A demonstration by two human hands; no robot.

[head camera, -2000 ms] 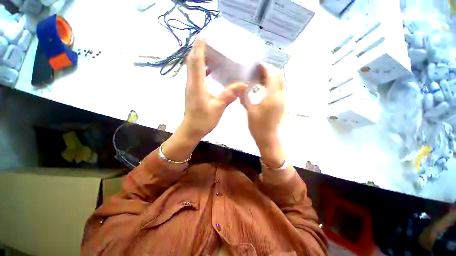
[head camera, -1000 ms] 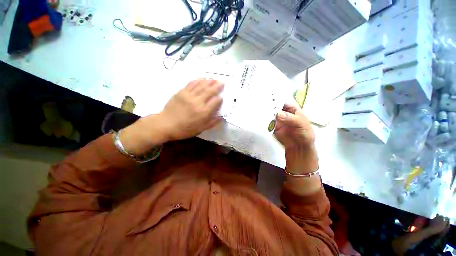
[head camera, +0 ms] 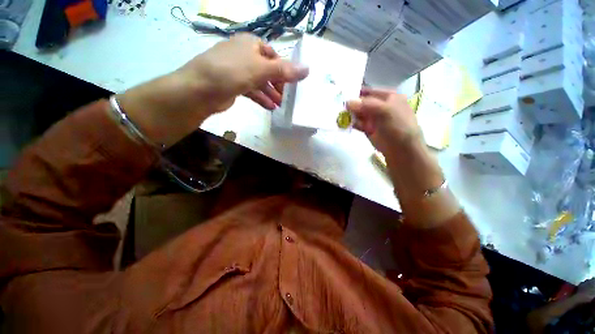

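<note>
A white retail box (head camera: pixel 323 81) stands tilted near the table's front edge, with a round yellow seal sticker (head camera: pixel 344 119) at its lower right corner. My left hand (head camera: pixel 244 72) holds the box's left side, with thumb on the upper left edge and fingers beside the side face. My right hand (head camera: pixel 385 117) has its fingertips at the box's right edge beside the sticker. Whether the right fingers grip the box or only the sticker is hard to tell.
Black cords (head camera: pixel 277 21) lie behind the box. Grey-white printed boxes (head camera: pixel 398 39) stand at the back. Yellow and white label sheets (head camera: pixel 447 91) lie right of my right hand. White boxes (head camera: pixel 499 153) are stacked at right, beside clear plastic bags (head camera: pixel 554 189). A blue and orange dispenser (head camera: pixel 65 19) is at upper left.
The box has been raised and turned to show another face. My left hand has moved from the table onto its left side. My right hand has stayed at its right edge.
</note>
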